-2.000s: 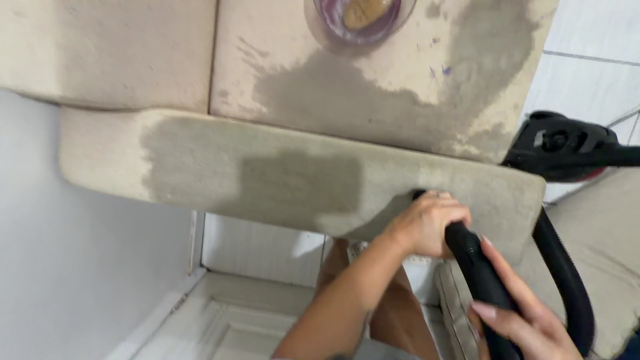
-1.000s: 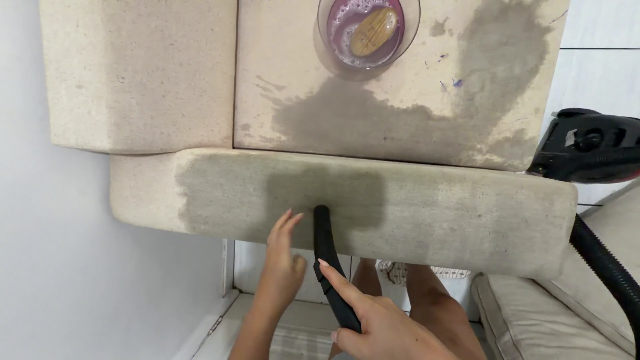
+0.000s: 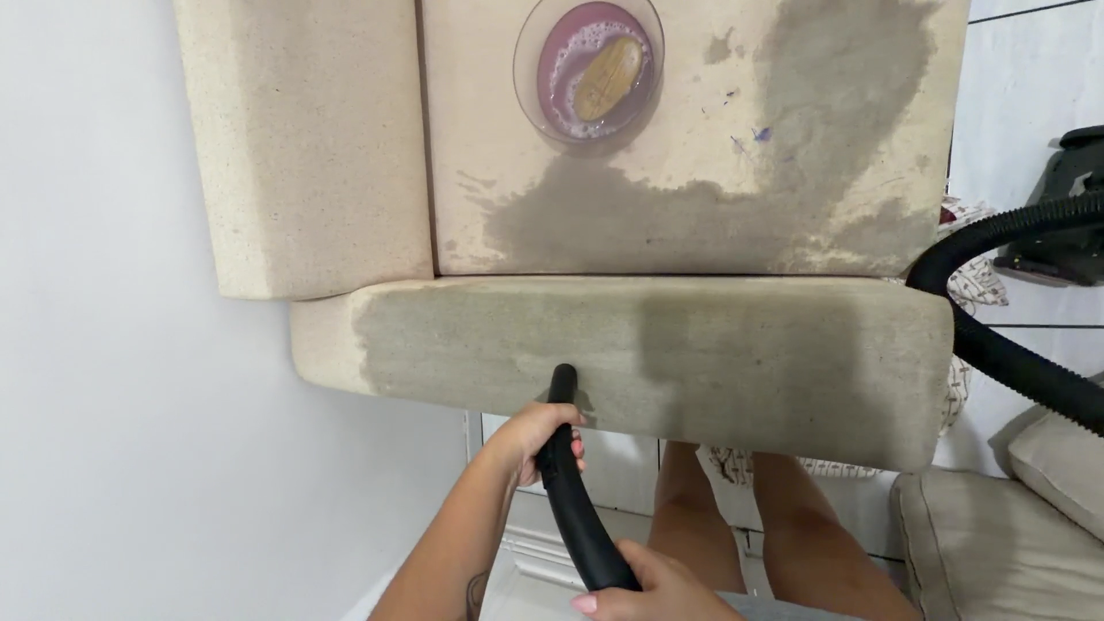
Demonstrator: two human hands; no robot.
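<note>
My left hand (image 3: 545,440) grips a black vacuum wand (image 3: 576,517) near its tip, and my right hand (image 3: 660,591) holds its curved lower part. The wand's end rests on the front part of the beige sofa's armrest (image 3: 492,345), whose fabric has broad damp, darker patches. Beyond it, the seat cushion (image 3: 483,129) bears dark wet areas and small blue marks. On that cushion stands a clear bowl (image 3: 528,90) of pinkish, foamy liquid, with a wooden-backed brush (image 3: 610,78) lying in it.
A black ribbed hose (image 3: 1018,362) loops around the armrest's right end. The black vacuum cleaner (image 3: 1065,207) stands on the white tiled floor at right. A white wall (image 3: 103,302) is at left, a beige cushioned seat (image 3: 966,543) at lower right, and my legs are below the armrest.
My left hand, off the wand with fingers raised one second ago, has closed around it. The wand's tip has moved left along the armrest.
</note>
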